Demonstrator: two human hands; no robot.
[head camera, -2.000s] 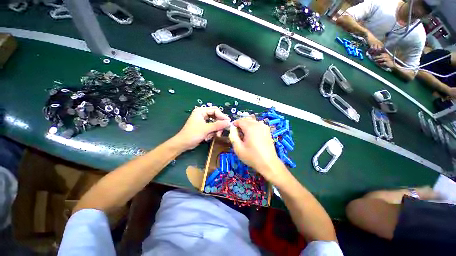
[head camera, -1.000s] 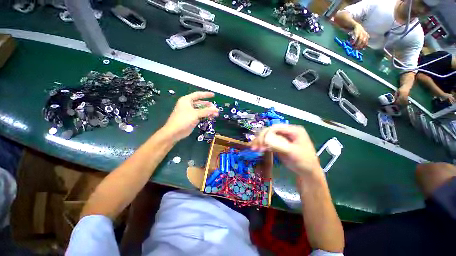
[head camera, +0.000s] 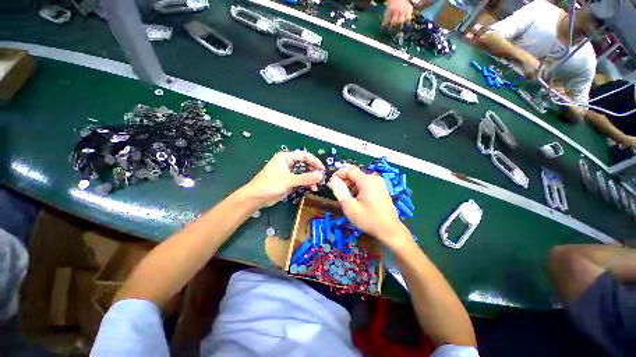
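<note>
My left hand (head camera: 287, 176) and my right hand (head camera: 362, 199) are close together above the far edge of the parts box (head camera: 293, 233). The fingertips of each hand are pinched around something small and dark or silvery, too small to make out. The box holds blue cylinders (head camera: 322, 232) and wired discs (head camera: 339, 267) tangled with red wires. More blue cylinders (head camera: 397, 185) are heaped just beyond my right hand. Small metal pieces and white rings (head camera: 331, 151) lie behind my hands, partly hidden by them.
A mixed parts pile (head camera: 150, 143) lies at left. One housing (head camera: 461, 223) lies at right; several more (head camera: 370, 102) are on the middle strip beyond the pale rail (head camera: 279, 121). A metal post (head camera: 136, 42) stands upper left. People work across the bench; a person's arm is at right.
My hands were apart a second ago and are together again, the right one back from the box's right side. The housings on the middle strip have shifted right. A hand now reaches into the far pile.
</note>
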